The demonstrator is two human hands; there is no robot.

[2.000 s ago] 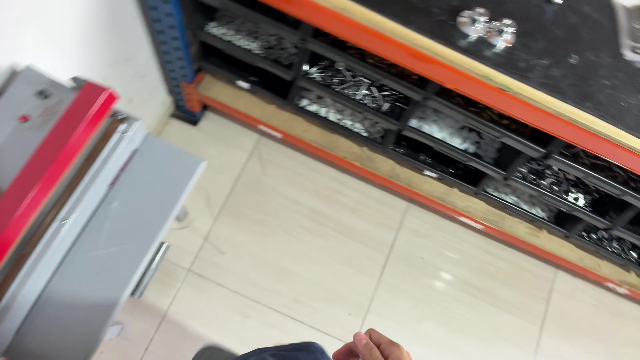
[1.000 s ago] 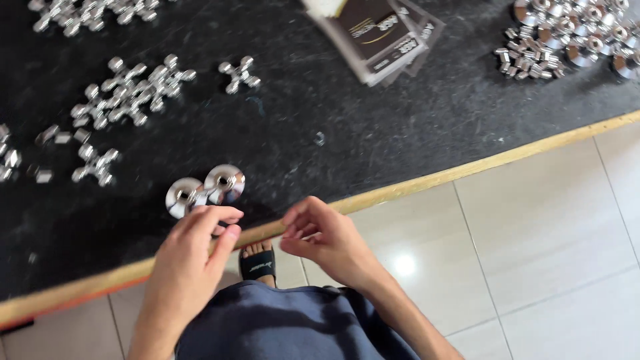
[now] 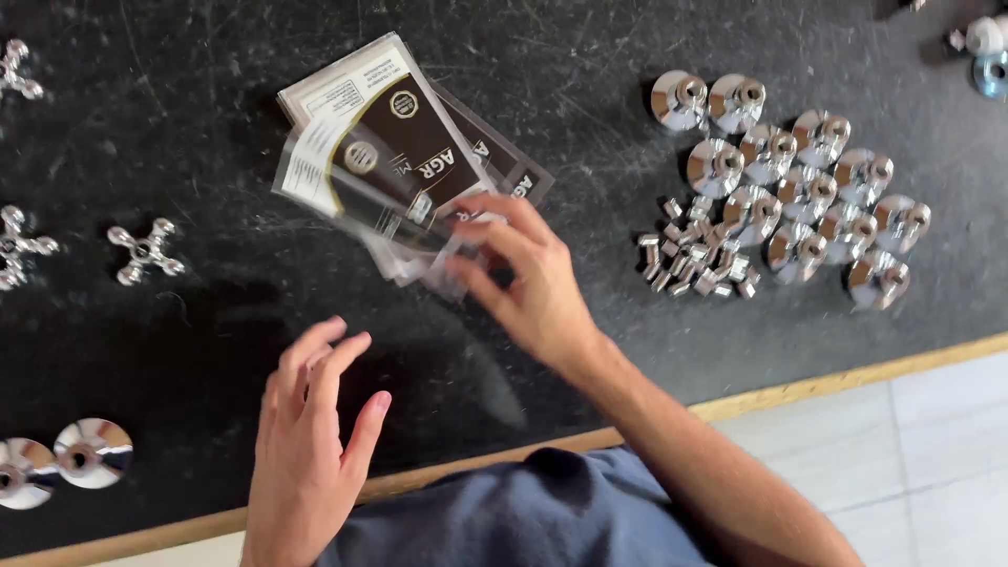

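My right hand has its fingers closed on the lower corner of a clear printed plastic bag, which lies on a small stack of similar bags on the black worktop. The bag's near end is blurred and lifts a little. My left hand hovers over the worktop left of it, fingers apart and holding nothing. Two round chrome flanges lie to its left near the front edge. A chrome cross handle rests farther back on the left.
Many chrome flanges stand grouped at the right, beside a heap of small chrome sleeves. More cross handles are at the left edge. White and blue parts sit at the far right corner. A wooden edge strip borders the worktop.
My right hand has moved from the front edge onto the stack and taken hold of a bag. My left hand has left the two flanges. The view has swung from the floor to the worktop.
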